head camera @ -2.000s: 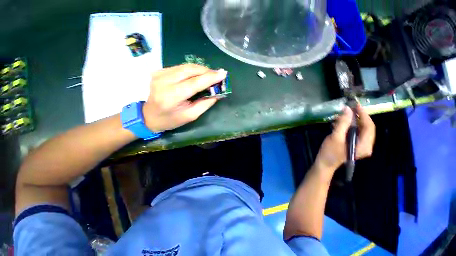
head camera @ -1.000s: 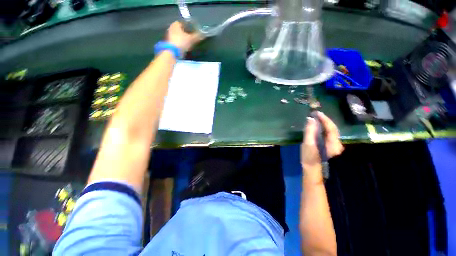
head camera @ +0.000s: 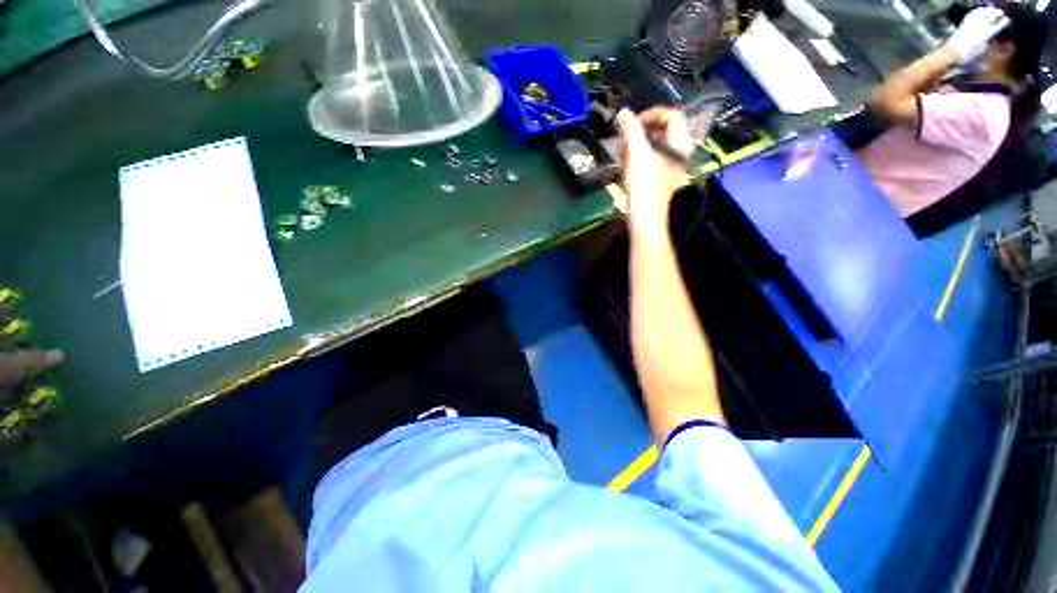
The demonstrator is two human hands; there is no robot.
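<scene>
My left hand [head camera: 28,366] is cut off by the left edge; only blurred fingers show, beside a yellow-black circuit board panel [head camera: 26,408]. Whether they grip it cannot be told. My right hand [head camera: 656,151] is raised over the stand area at the bench's front edge, fingers closed around a dark handle, the soldering iron [head camera: 670,151], mostly hidden and blurred. The dark iron stand and tip cleaner [head camera: 582,159] lies just left of it. Small green daughter boards [head camera: 311,212] lie beside the white paper [head camera: 199,249]. Small loose components [head camera: 478,174] lie below the clear hood.
The clear plastic hood [head camera: 406,104] stands at the back centre, with a blue parts bin [head camera: 538,93] right of it. A fume fan [head camera: 691,33] is farther right. More boards [head camera: 230,60] lie at the back left. A person [head camera: 945,127] in pink sits at the far right.
The view has swung right. My left hand has come from the back of the bench to the boards at the left. My right hand has moved right, from below the hood to beside the stand.
</scene>
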